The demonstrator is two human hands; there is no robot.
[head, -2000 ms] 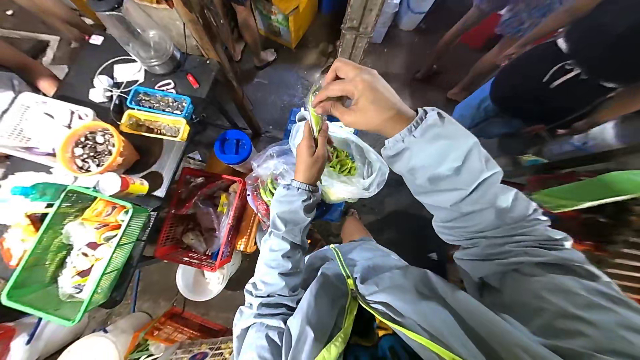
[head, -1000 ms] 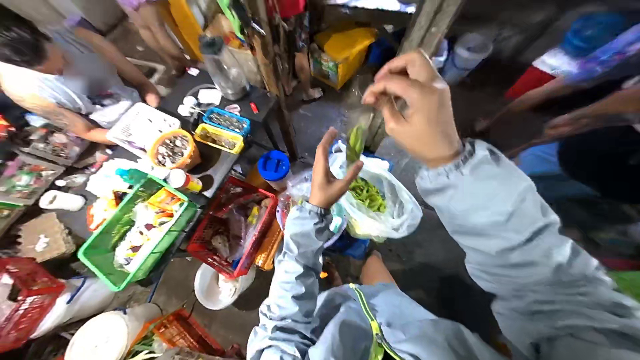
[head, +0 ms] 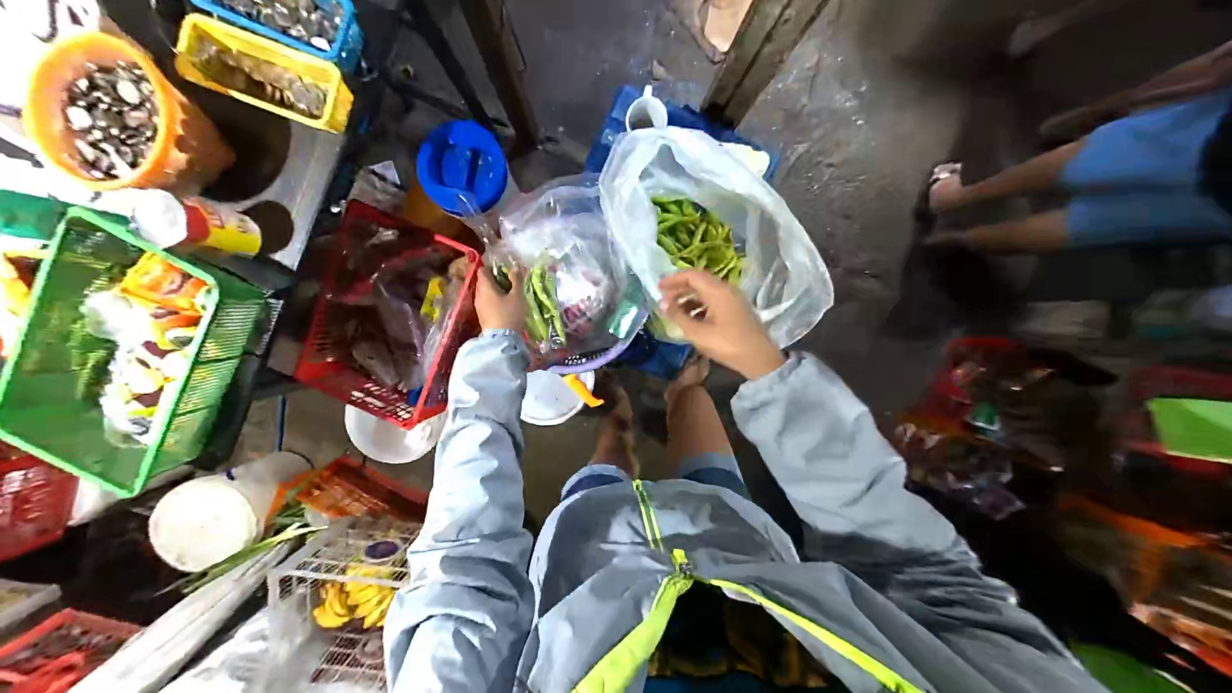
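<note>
My left hand (head: pixel 500 300) is at the left edge of a clear plastic bag (head: pixel 568 231), fingers partly hidden; whether it holds anything I cannot tell. Long green pods (head: pixel 545 306) lie just right of it, over or in that bag, which rests in a purple-rimmed basket (head: pixel 587 362). My right hand (head: pixel 717 322) is curled over the near left edge of an open white plastic bag (head: pixel 794 260), and its fingertips are blurred. Inside that bag is a heap of green pods or peppers (head: pixel 698 236).
A red crate (head: pixel 371 395) stands left, beside a blue-lidded container (head: pixel 462 168). Further left are a green basket (head: pixel 144 462), an orange tub of coins (head: pixel 159 159) and a yellow coin tray (head: pixel 337 106). A wooden post (head: pixel 770 43) rises ahead. Another person's legs (head: pixel 1020 202) are at right.
Both hands were raised together around a green pod, then drew apart. Now they are lower and wide apart, the left by the clear bag, the right at the white bag. The view has shifted.
</note>
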